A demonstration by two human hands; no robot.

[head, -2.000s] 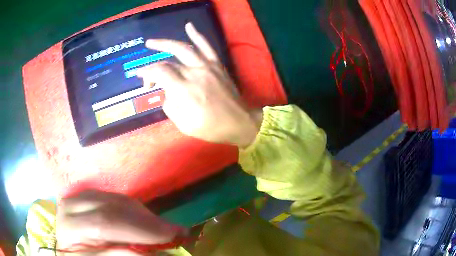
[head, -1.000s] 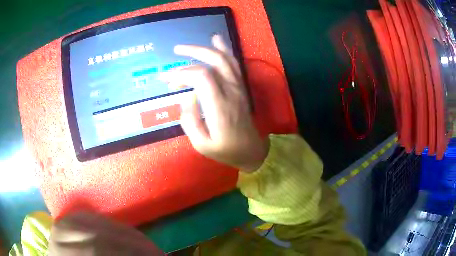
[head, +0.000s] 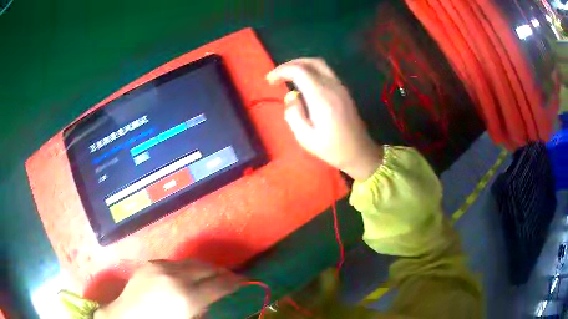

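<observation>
The black-framed tablet lies tilted on the red-orange foam pad. Its dark screen shows blue bars and yellow, red and grey-blue buttons. My right hand is right of the tablet, above the pad's edge, fingers curled round a thin red headset cable, which also shows between the tablet's right edge and my fingers. A fingertip has a small yellow cover. My left hand is at the pad's near edge, partly blurred; the cable comes out at its fingertips. The plug is not visible.
A loose red cable coil lies on the green surface at the right. Stacked foam pads lean beyond it. A dark crate and part of a blue bin are at the far right, beside the yellow floor line.
My right hand has left the space over the screen and is now right of the tablet with the cable. The screen has turned from pale to dark. The view has shifted.
</observation>
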